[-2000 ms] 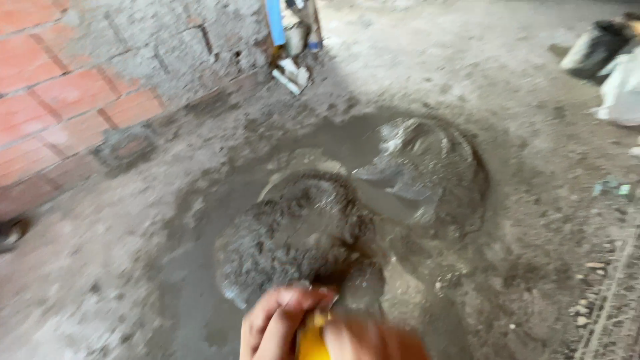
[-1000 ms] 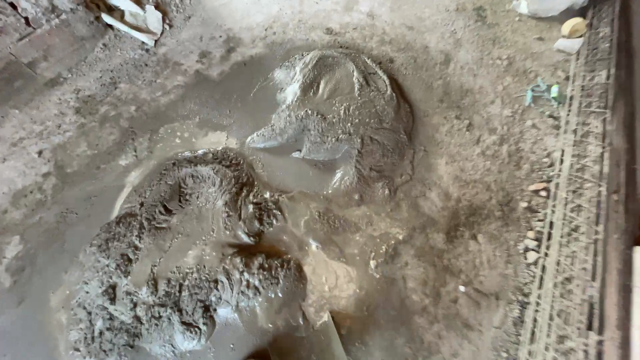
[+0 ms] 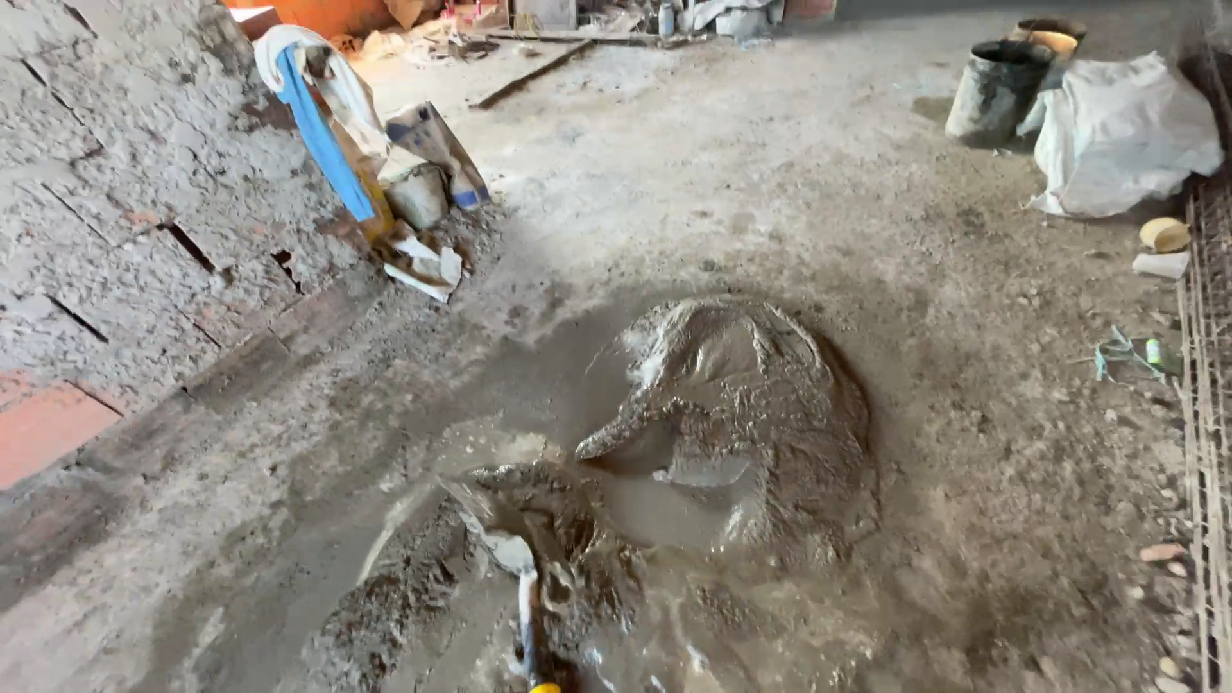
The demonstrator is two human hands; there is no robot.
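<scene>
Neither of my hands shows in the head view now. A shovel comes up from the bottom edge, its shaft [image 3: 527,616] grey with a bit of yellow at the frame's edge. Its metal blade [image 3: 505,549] is partly sunk in a heap of wet mortar [image 3: 414,606] at the lower left of centre. Just beyond and to the right lies a second, smoother mound of wet mortar [image 3: 760,395], with a puddle of grey water [image 3: 664,510] between the two. What grips the shovel is out of view.
A rough brick wall [image 3: 125,192] rises at left, with sacks [image 3: 423,154] leaning at its end. Mortar-stained buckets [image 3: 1001,91] and a white sack [image 3: 1121,135] stand at the upper right. Steel mesh [image 3: 1203,433] runs along the right edge, near small stones.
Two seconds ago both hands were visible around a yellow grip at the bottom; now they are out of view. The shovel blade now shows in the near heap. The view has shifted and tilted up.
</scene>
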